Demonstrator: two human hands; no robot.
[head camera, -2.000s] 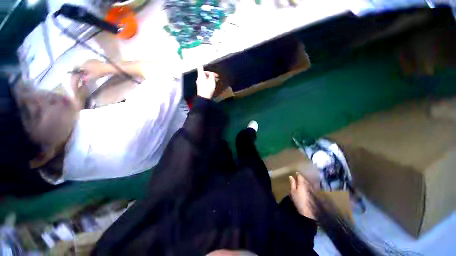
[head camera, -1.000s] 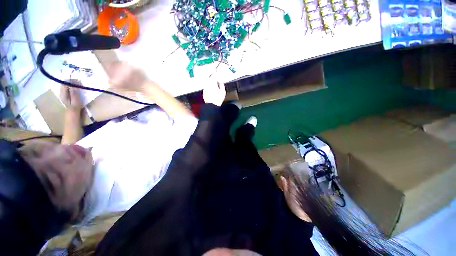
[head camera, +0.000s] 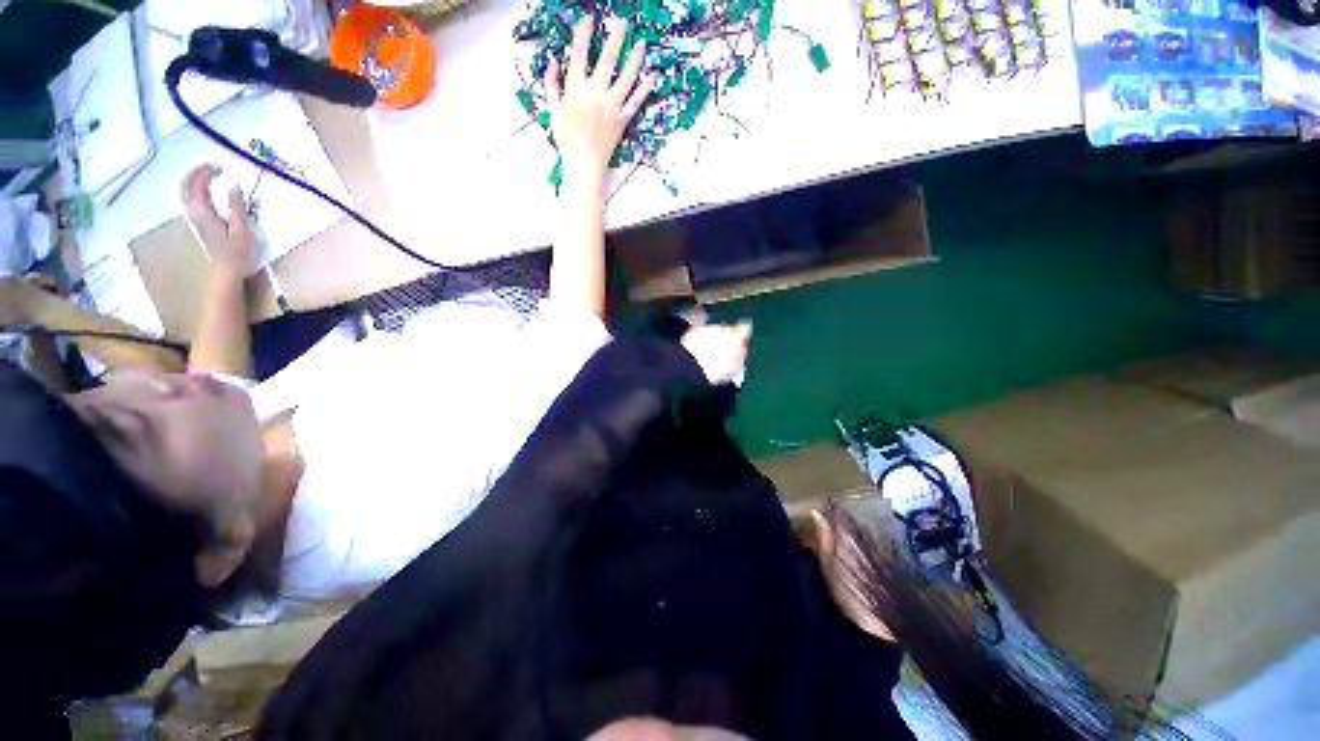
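Note:
A tangled heap of green wired circuit boards (head camera: 680, 73) lies on the white bench (head camera: 782, 152). A hand of the person in white (head camera: 586, 109) is spread on the heap's left part. My left hand (head camera: 717, 352) is at the end of my black sleeve, below the bench edge, small and blurred; its fingers are unclear. My right hand (head camera: 851, 579) is low at the right, partly covered by hanging dark hair; its fingers are hidden. I see no object in either hand.
The person in white sits close on my left. A black lamp-like tool (head camera: 275, 65) and orange round dish (head camera: 382, 58) are on the bench's left. Small gold parts (head camera: 955, 44) stand in rows. Cartons (head camera: 1071, 507) and a white cabled item (head camera: 927, 500) are at the right.
My left hand has moved down and right, away from the bench edge. The other person's hand has reached onto the board heap. My right hand has stayed about where it was.

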